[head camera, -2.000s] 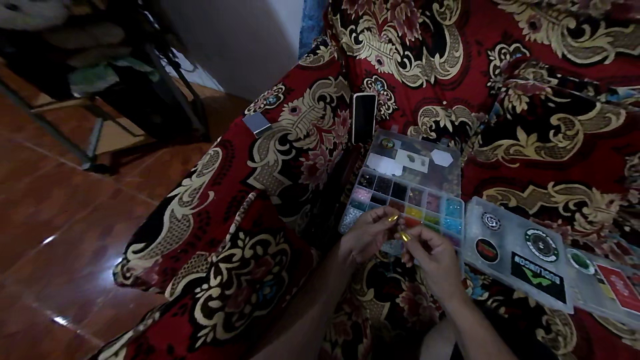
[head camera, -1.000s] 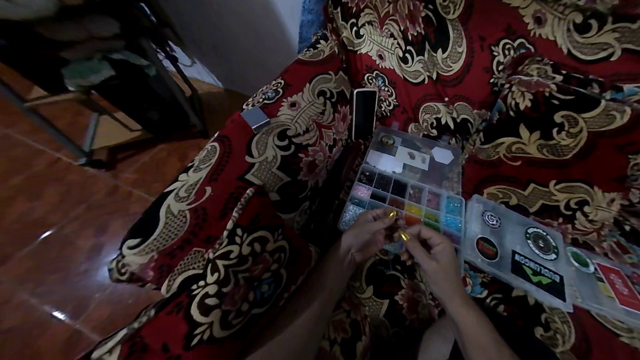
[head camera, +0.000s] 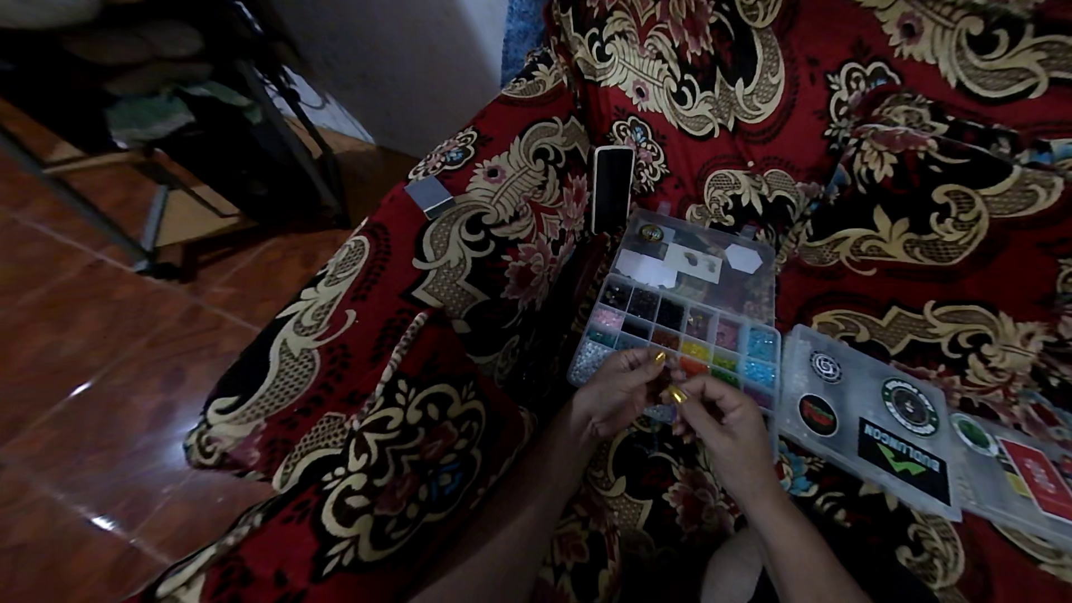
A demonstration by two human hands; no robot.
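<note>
My left hand (head camera: 621, 392) and my right hand (head camera: 718, 423) meet fingertip to fingertip over the near edge of an open plastic compartment box (head camera: 777, 356). Both thumbnails are painted gold. The fingers of each hand are pinched together, and whatever lies between them is too small and dim to make out. Small beads sorted by colour fill the compartments: black ones (head camera: 669, 313), yellow ones (head camera: 694, 350), light blue ones (head camera: 761, 343) and clear or white ones (head camera: 591, 358). My hands hide part of the nearest rows. The box's clear lid (head camera: 727, 289) leans back, with papers and a sticker on it.
A closed plastic case with stickers (head camera: 850, 423) lies right of the box, and another stickered case (head camera: 1005, 502) lies beyond it. A phone (head camera: 613, 188) rests behind the box. A small grey box (head camera: 430, 198) sits on the arm of the patterned sofa (head camera: 519, 218). A metal-framed rack (head camera: 159, 213) stands left.
</note>
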